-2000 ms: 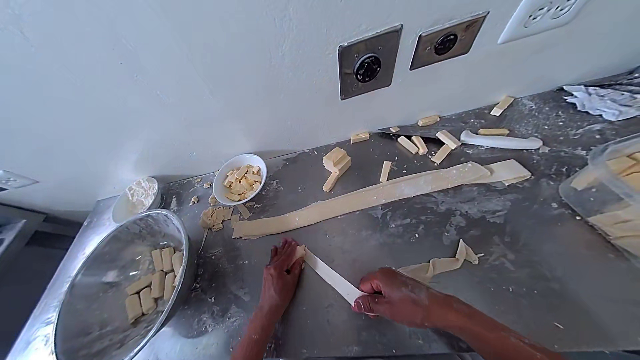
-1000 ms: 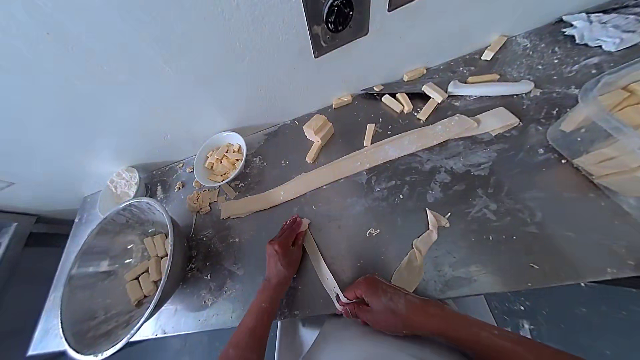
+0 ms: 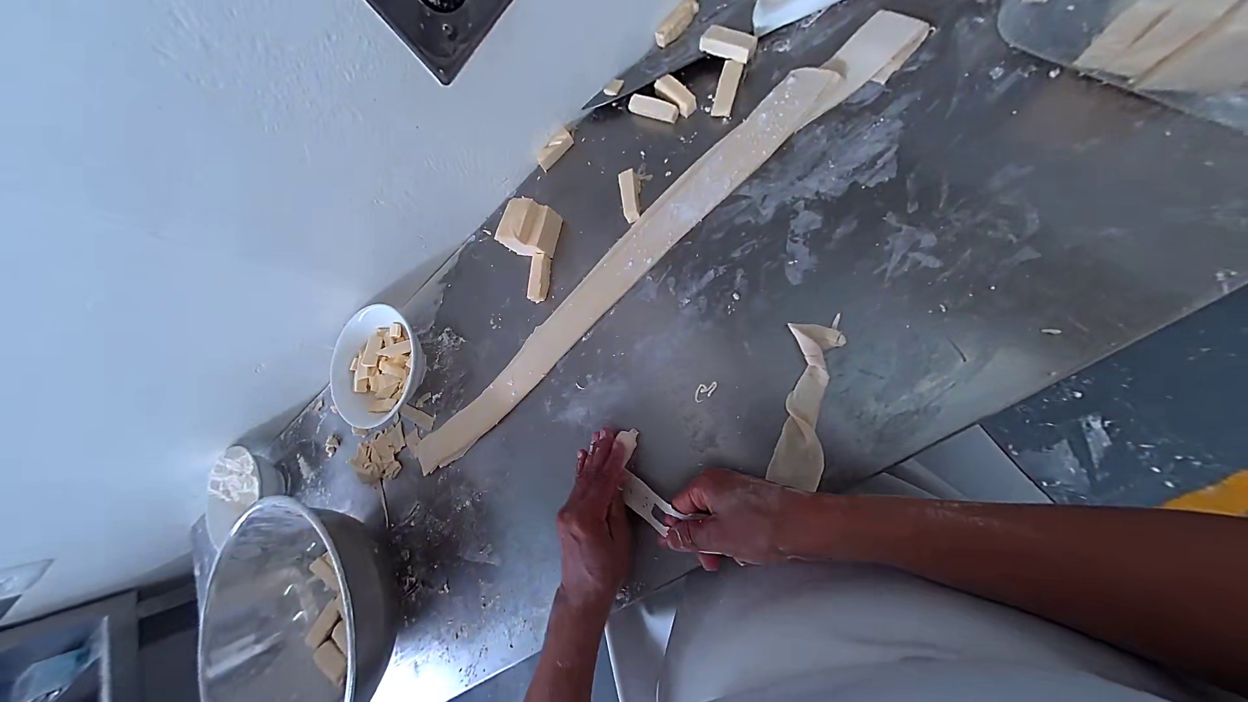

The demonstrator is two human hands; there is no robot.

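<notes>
Near the front edge of the floured metal table [image 3: 877, 244], my left hand [image 3: 595, 517] lies over one end of a short dough strip [image 3: 643, 502]; whether its fingers grip it is hidden. My right hand [image 3: 726, 517] pinches the other end of that strip. Right of it lies a twisted dough scrap [image 3: 804, 419]. A long flat dough strip [image 3: 604, 292] runs diagonally across the table beyond both hands, its far end overlapped by another piece. Cut pale sticks [image 3: 653, 108] and a stack of blocks [image 3: 529, 227] lie behind the long strip.
A white bowl of cut pieces [image 3: 417, 366], dough scraps [image 3: 380, 453] and a small bowl of white powder [image 3: 278, 480] stand at left. A large metal bowl [image 3: 375, 585] holds rolled pieces. Partly visible at the top are a knife [image 3: 780, 12] and a clear plastic container [image 3: 1024, 44].
The dough strip between my hands shows a shorter exposed length, and my right hand is closer to my left. The twisted scrap stretches out more than two seconds ago. The view has turned and shifted.
</notes>
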